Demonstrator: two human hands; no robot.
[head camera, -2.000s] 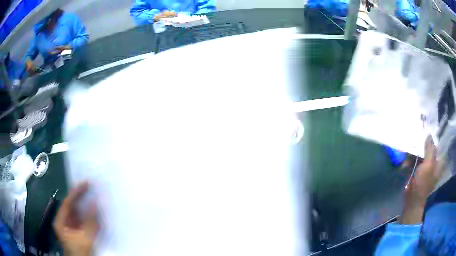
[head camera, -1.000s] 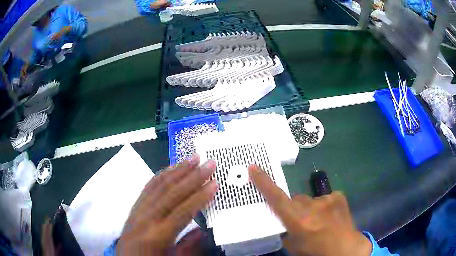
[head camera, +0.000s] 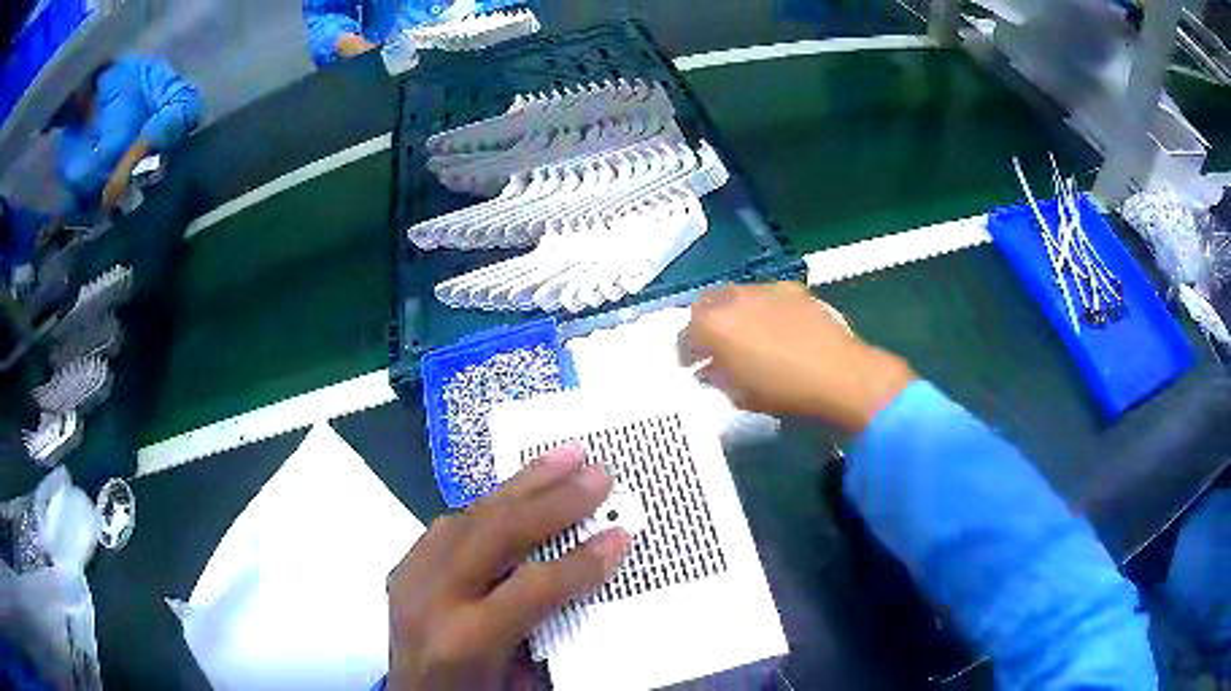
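The white slotted housing (head camera: 675, 540) lies slots up in front of me, with a small white disc and dark hole at its centre. My left hand (head camera: 506, 567) rests on its left part, fingers apart, fingertips beside the disc. My right hand (head camera: 776, 351) is over the right end of the plain white block (head camera: 628, 354) behind the housing, fingers bent down; whether it holds anything is hidden. The blue bin (head camera: 497, 405) of small silvery pieces stands left of the block. The round dish is almost wholly hidden behind my right hand.
A dark green tray (head camera: 405, 297) with rows of white arms (head camera: 554, 216) stands behind. A white sheet (head camera: 304, 567) lies at left. A blue tray (head camera: 1120, 351) with white sticks and clear plastic bags (head camera: 1174, 236) are at right. People in blue smocks work across the line.
The white sheet in front of me came down, and the housing shows. My right hand moved off the housing, forward to the block's right end. My left hand stays on the housing.
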